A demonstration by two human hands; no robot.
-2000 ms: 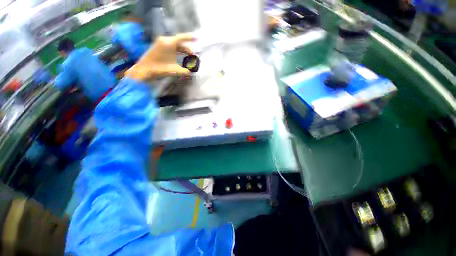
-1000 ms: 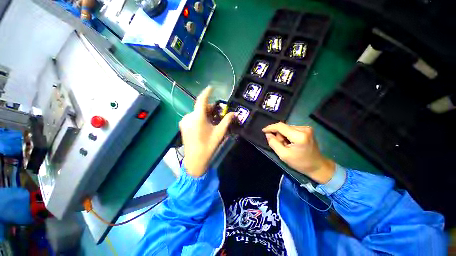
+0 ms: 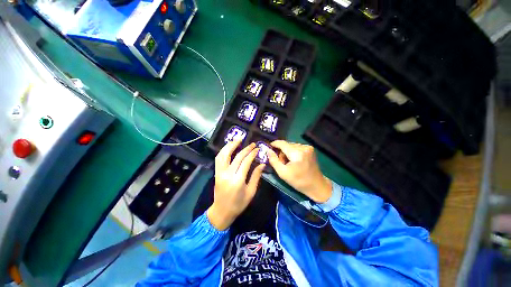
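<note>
A black compartment tray (image 3: 305,51) lies on the green bench in front of me, with bright square modules in two rows of pockets; its far pockets hold none. One module (image 3: 262,152) is at the near right pocket, between the fingertips of both hands. My left hand (image 3: 235,178) holds it from the left, fingers bent over the tray's near end. My right hand (image 3: 296,167) touches it from the right with thumb and finger; the wrist has a pale band. The fingertips hide part of the module, and I cannot tell whether it sits fully in the pocket.
A blue box with knobs (image 3: 130,42) stands at upper left, with a thin pale tube (image 3: 225,92) curving from it. The white machine (image 3: 61,120) with a red button is at left. Black tray stacks (image 3: 386,151) lie at right. A lower black tray (image 3: 162,190) shows below the bench.
My left hand has come from beside the tray to its near end, and my right hand has moved in to meet it. A module now shows at the near right pocket, which was empty before.
</note>
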